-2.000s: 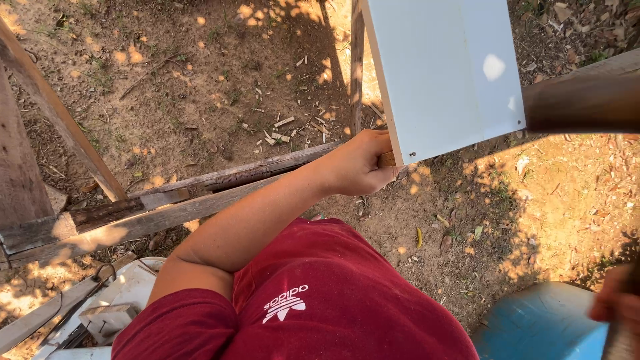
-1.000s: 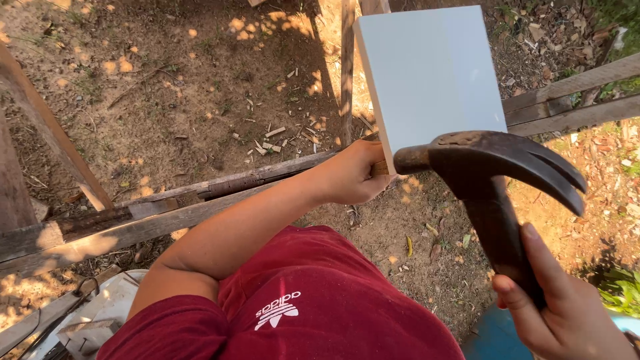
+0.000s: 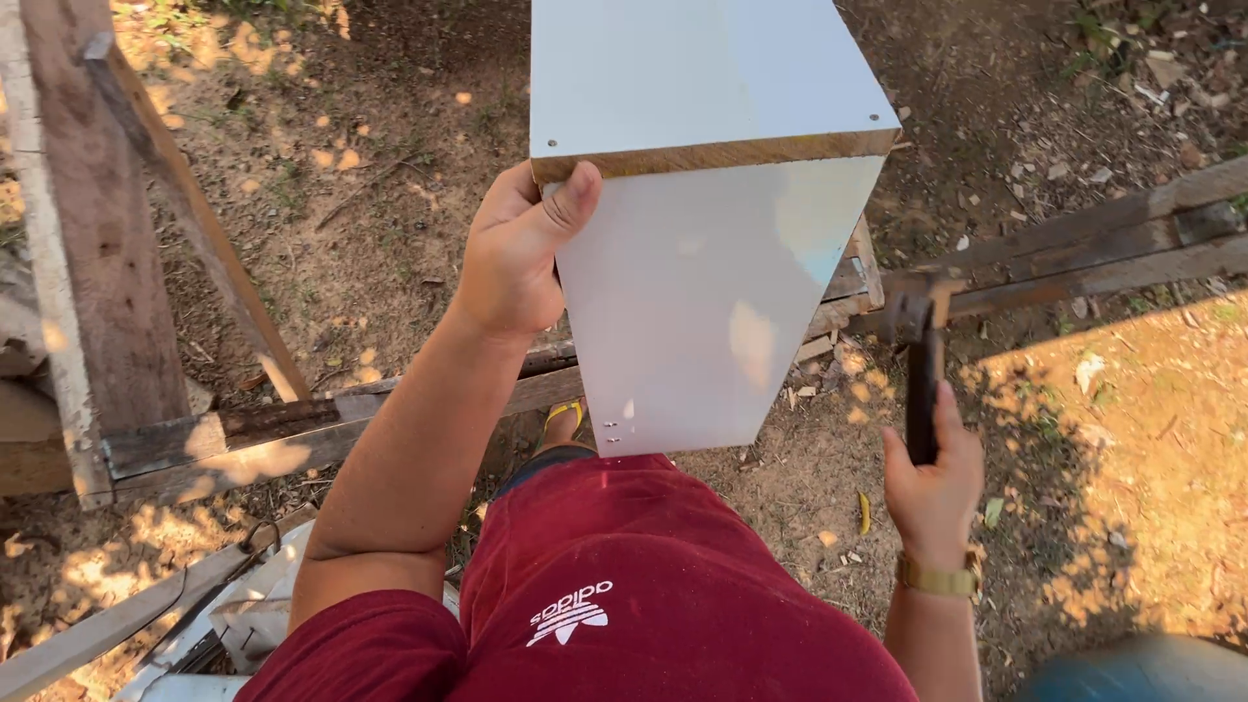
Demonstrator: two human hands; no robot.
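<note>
A white box of painted boards (image 3: pixel 702 283) stands in front of my body, its upper board edged in bare wood, with a fastener head near each of that board's two near corners. My left hand (image 3: pixel 526 249) grips the box's upper left corner, thumb over the bare wood edge. Two small metal fasteners (image 3: pixel 611 432) show low on the near face. At the right, my right hand (image 3: pixel 938 478) holds a claw hammer (image 3: pixel 921 380) by its dark handle, head up, apart from the box. The hammer head is somewhat blurred.
Long wooden rails (image 3: pixel 1092 249) run behind the box to both sides. An upright plank (image 3: pixel 102 214) and a slanted brace (image 3: pixel 195 214) stand at the left. A blue round object (image 3: pixel 1150 673) is at the lower right, and cut pieces lie at the lower left.
The box has been turned, so a large near face now shows below the bare wood edge. The hammer, close in front of the view one second ago, is now lower and farther off at the right.
</note>
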